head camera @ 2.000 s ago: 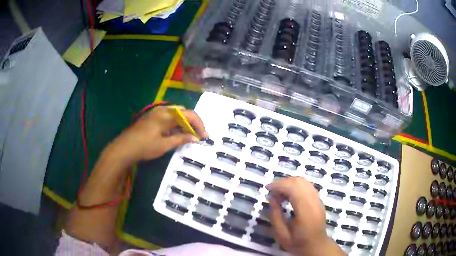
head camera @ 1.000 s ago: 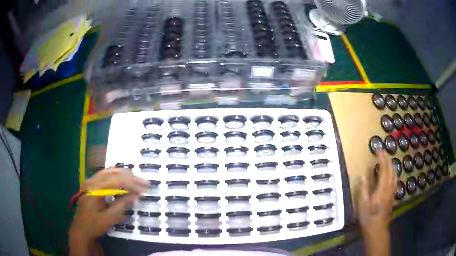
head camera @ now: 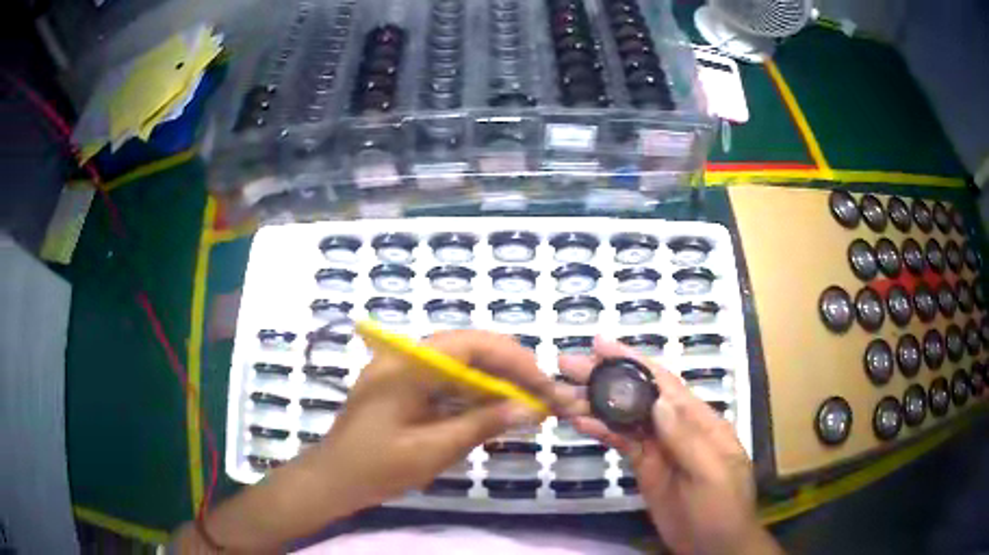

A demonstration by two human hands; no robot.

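Note:
My right hand (head camera: 689, 450) holds a black round lens unit (head camera: 624, 394) by its rim, its shiny face towards the camera, over the lower right of the tray. My left hand (head camera: 418, 407) holds a yellow pen-like tool (head camera: 450, 365), slanting down to the right. Its lower right end is beside my right fingers, left of the unit; whether it touches anything is unclear. The white blister tray (head camera: 284, 255) lies below both hands with rows of black-rimmed parts (head camera: 513, 247). My hands hide some of its middle and lower pockets.
Brown cardboard (head camera: 797, 358) on the right bears rows of black discs (head camera: 835, 309). A clear plastic organizer (head camera: 456, 163) with stacked rings stands behind the tray. A white fan (head camera: 759, 22) and white device (head camera: 721, 89) are back right. Yellow slips (head camera: 163, 81) are far left. A red cord (head camera: 157, 325) hangs left.
My right hand has come from the cardboard to over the tray and now holds a disc. My left hand has moved right with the yellow tool towards it.

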